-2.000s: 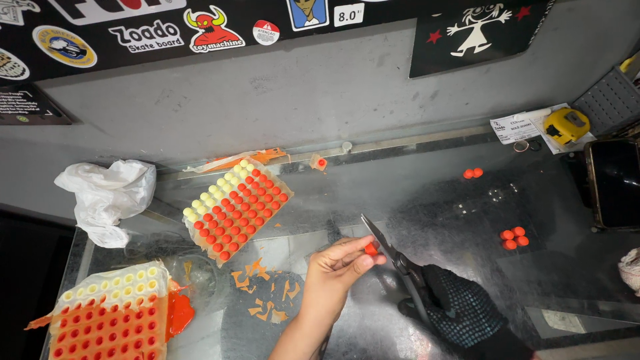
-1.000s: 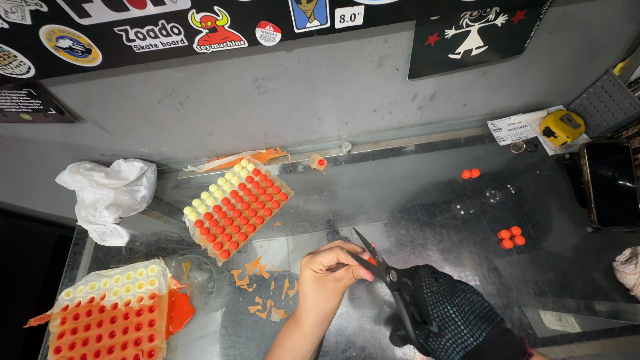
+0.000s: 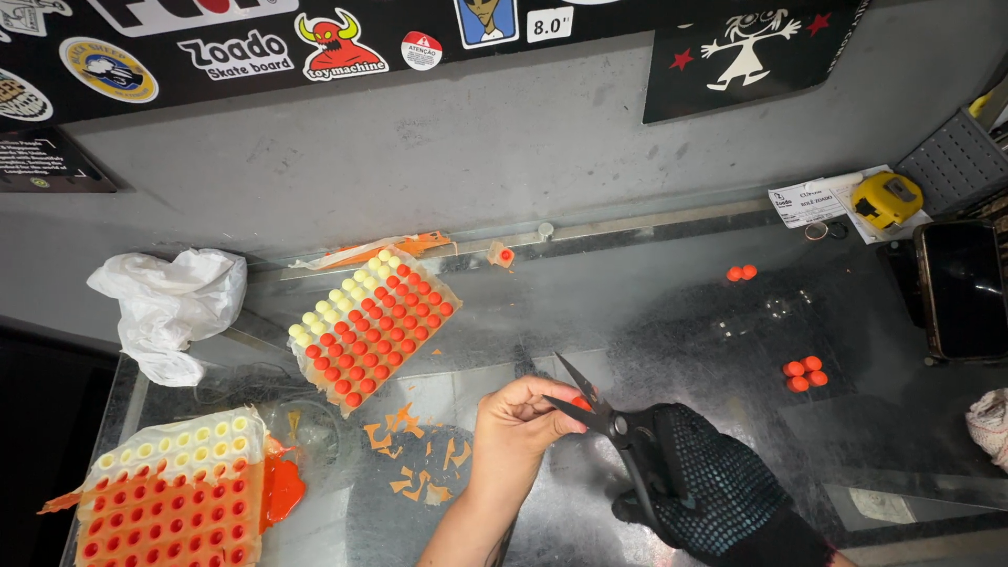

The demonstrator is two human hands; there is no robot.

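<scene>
My bare left hand point(image 3: 526, 421) pinches a small red rubber-like piece point(image 3: 581, 403) between thumb and fingertips. My right hand point(image 3: 697, 476), in a black glove with a dotted grip, holds black-handled scissors point(image 3: 620, 429). Their blades are apart, on either side of the red piece. Beyond my left hand lies a sheet of red and pale yellow round-topped pieces point(image 3: 378, 327). A second sheet with red and yellow hollows point(image 3: 173, 500) is at the lower left. Thin orange trimmings point(image 3: 417, 457) are scattered left of my left hand. Loose red pieces point(image 3: 805, 373) stand grouped on the right.
Two red pieces point(image 3: 741, 272) sit farther back. A yellow tape measure point(image 3: 887, 200) rests on papers by the wall, near a dark phone point(image 3: 962, 287). A crumpled white plastic bag point(image 3: 181, 303) is at the left, and a red smear point(image 3: 282, 484) lies beside the lower sheet.
The scissors have opened wider around the red piece than two seconds ago, and the gloved hand has turned. The sheets and loose pieces have stayed in place.
</scene>
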